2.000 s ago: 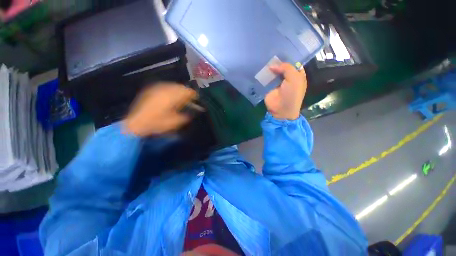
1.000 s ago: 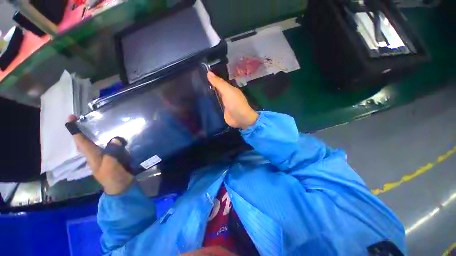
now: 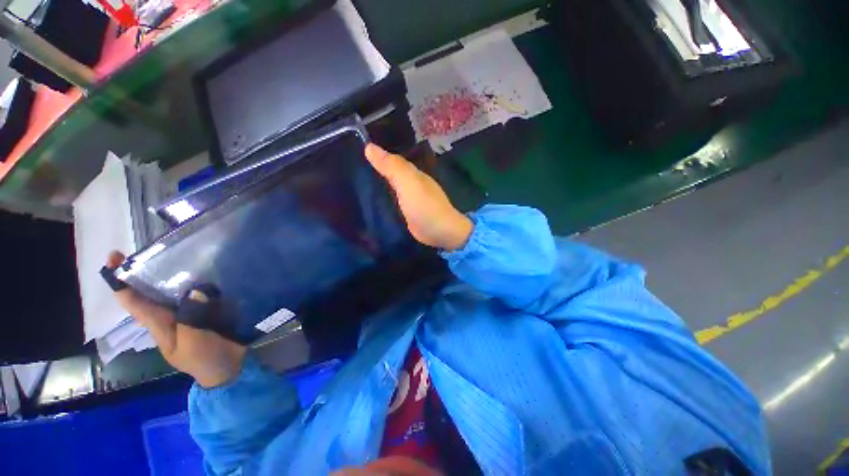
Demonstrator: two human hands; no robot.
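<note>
My hands hold a tablet between them, low in front of me. Its screen assembly (image 3: 298,237) shows a glossy black face with a white label near the lower edge. The back cover (image 3: 270,167) shows as a bright-edged rim along the far side, with a gap between the two at the far left. My left hand (image 3: 191,339) grips the left end, black finger cots on thumb and a finger. My right hand (image 3: 419,200) holds the right end, its fingers hidden beneath or behind. A foam tray (image 3: 212,130) with a dark grey slab in it stands just beyond.
White sleeves (image 3: 110,251) are stacked at left beside a mostly hidden blue bin (image 3: 194,179). White paper (image 3: 507,65) with red specks (image 3: 451,112) lies right of the tray. A black foam stack (image 3: 633,93) holds an open unit at right. A blue crate (image 3: 84,442) is lower left.
The grey-blue cover held up in my right hand is now against the screen assembly. Since one second ago, the tablet has tilted, and the gap between its halves at the far edge looks wider.
</note>
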